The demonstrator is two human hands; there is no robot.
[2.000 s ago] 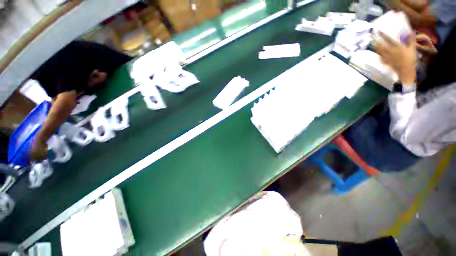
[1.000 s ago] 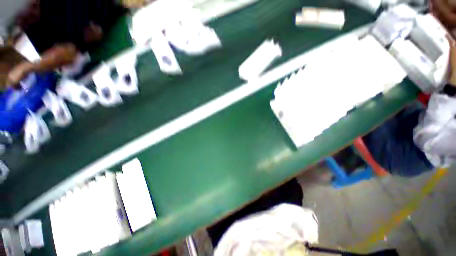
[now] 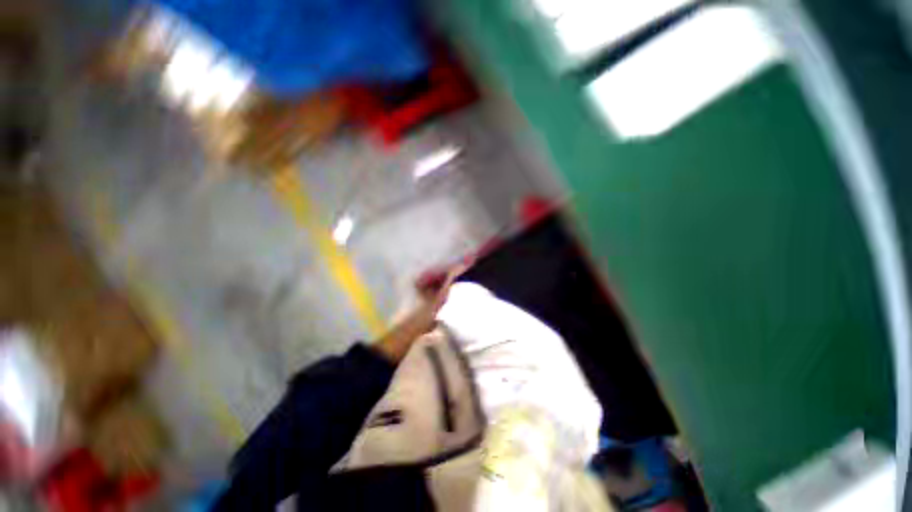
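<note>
The view is strongly blurred. My left hand shows near the middle, at the end of a dark sleeve, beside white cloth and low by a small red edge. Its fingers are not clear. My right hand is not in view. A white box lies on the green bench at the top right, beside a block of white boxes, with a narrow dark gap between them. Part of another white box block shows at the bottom right corner.
A pale rail curves down the right side. The grey floor has a yellow line. A blue thing and a red one are at the top. Brown and red shapes lie at the left.
The view has swung round: the left box block is now at the top and the bench at the right. The belt's wrapped products and the other workers have left view. My left hand has come into view.
</note>
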